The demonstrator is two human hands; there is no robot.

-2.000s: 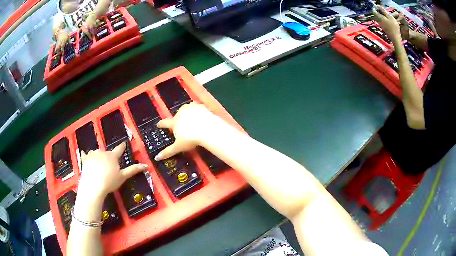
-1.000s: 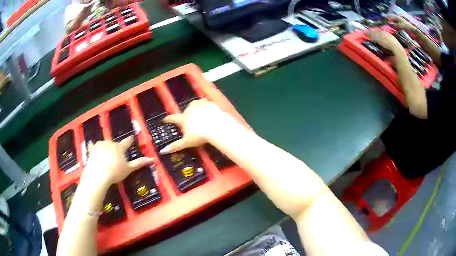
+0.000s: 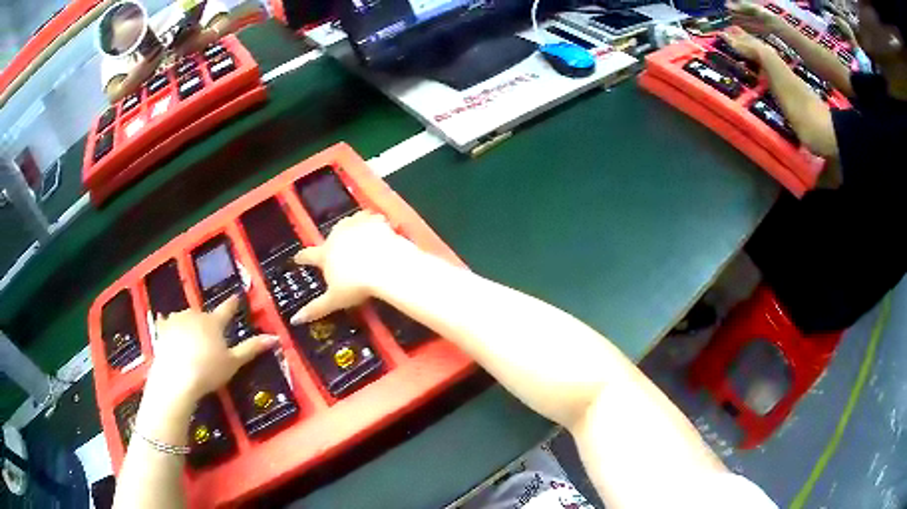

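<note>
An orange-red foam tray lies on the green mat with black flip phones in two rows. Several in the upper row are open. One open phone has a pale lit screen; my left hand is spread over its keypad and the phone beside it. My right hand is spread over the white-digit keypad of another open phone, whose screen is dark, and over the rightmost phone. Closed phones with gold badges lie in the lower row. My hands partly hide the keypads.
Another phone tray is at upper left, with a person behind it holding dark objects. A monitor and blue mouse are at the back. At right, a person works over stacked red trays, beside a red stool.
The third upper-row phone's screen has gone from dark to lit. The view has shifted slightly. My hands stay over the same phones. The person across now holds dark objects up.
</note>
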